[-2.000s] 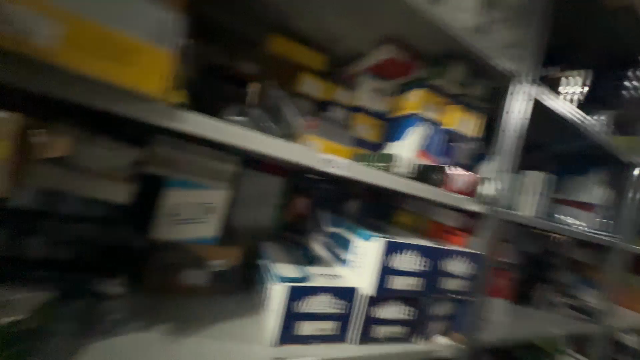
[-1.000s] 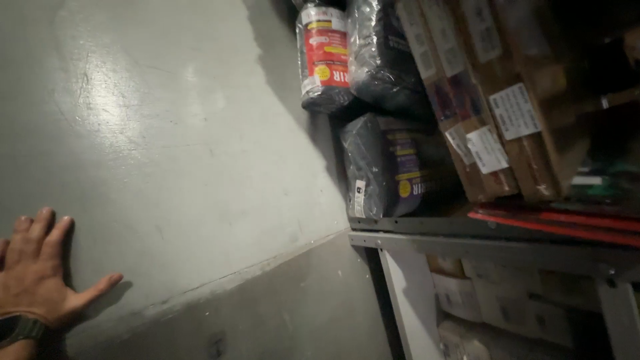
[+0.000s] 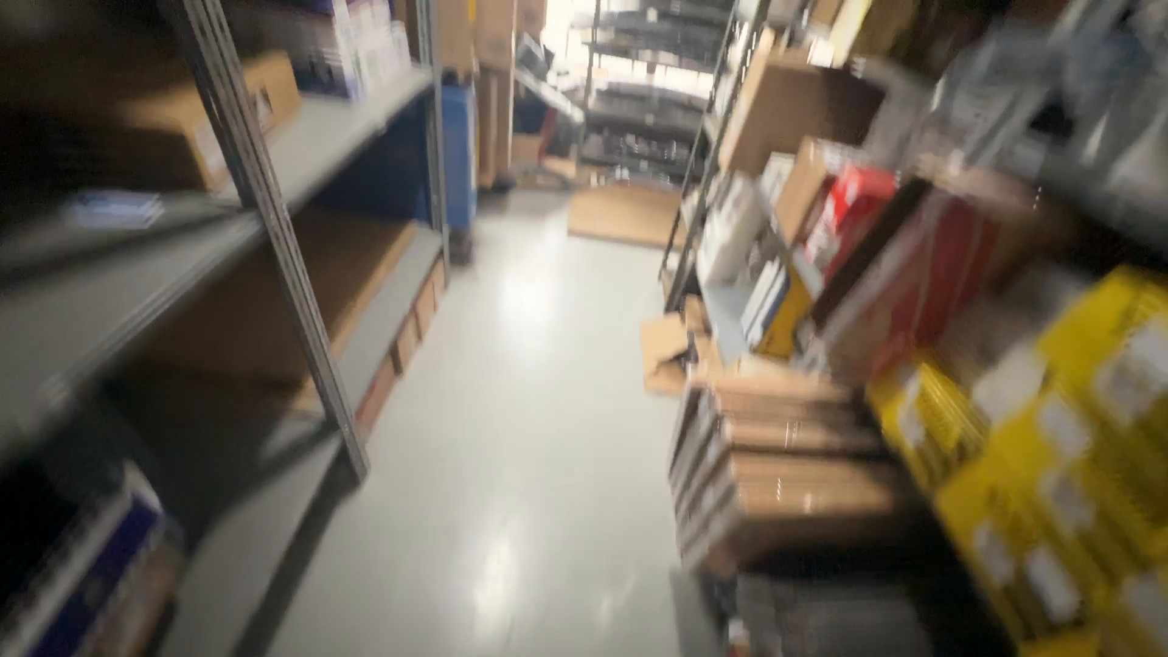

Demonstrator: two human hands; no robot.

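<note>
Neither of my hands shows in the head view at this moment, so what they hold or touch is hidden. The picture is blurred. A metal shelving unit (image 3: 283, 265) stands on the left, with a cardboard box (image 3: 205, 119) on its upper shelf. Yellow boxes with white labels (image 3: 1031, 484) are piled at the right. Beside them, nearer the aisle, lies a stack of flat cardboard packages (image 3: 785, 456).
A pale, shiny floor (image 3: 511, 411) runs between the shelves. Farther along, a flat cardboard piece (image 3: 625, 216) lies across part of it, and a blue panel (image 3: 461, 155) stands at left. Cardboard (image 3: 664, 351) juts out by the right shelves.
The view has swung from a pale surface and shelves to a long aisle. A hand with a wristwatch, spread at the lower left a second ago, is out of view.
</note>
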